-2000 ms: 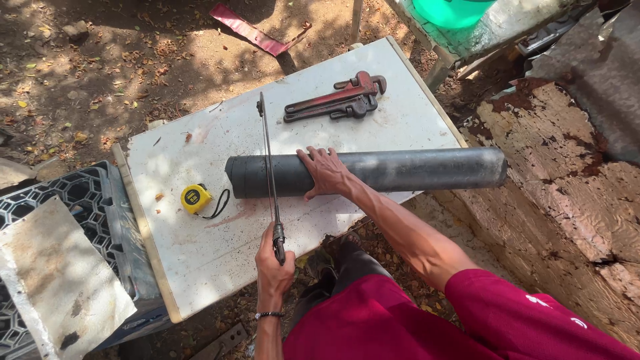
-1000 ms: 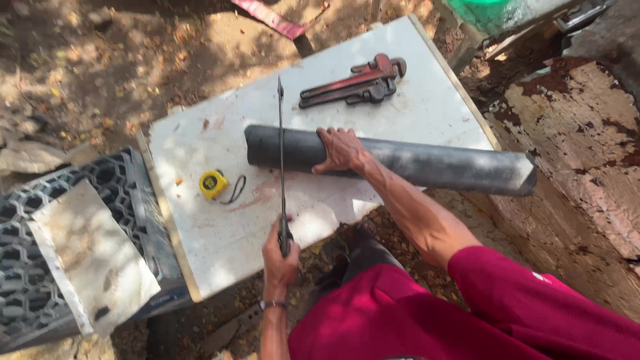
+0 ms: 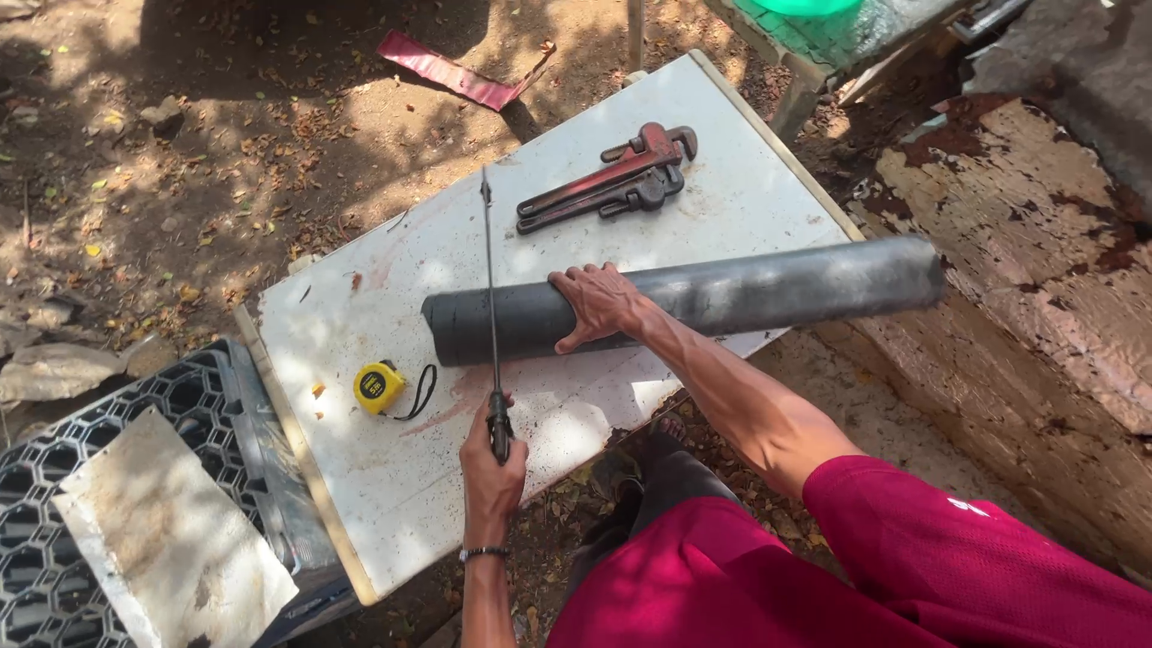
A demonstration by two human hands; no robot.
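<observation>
In the head view, my left hand grips the black handle of a hacksaw, seen edge-on, its thin length crossing over the pipe near the left end. My right hand presses down on the thick dark grey plastic pipe, just right of the saw, fingers spread over its top. The pipe lies across a white tabletop, and its right end overhangs the edge. Left of the saw sits a yellow tape measure with a black strap. Where the blade meets the pipe, any cut is too fine to make out.
Two pipe wrenches lie side by side beyond the pipe. At lower left is a black plastic crate with a stained sheet on it. Worn boards stand at right, and a green basin rests on another surface.
Compared with one second ago, my left hand and the saw have moved forward across the pipe, away from my body. My right hand stays on the pipe. The view has shifted somewhat.
</observation>
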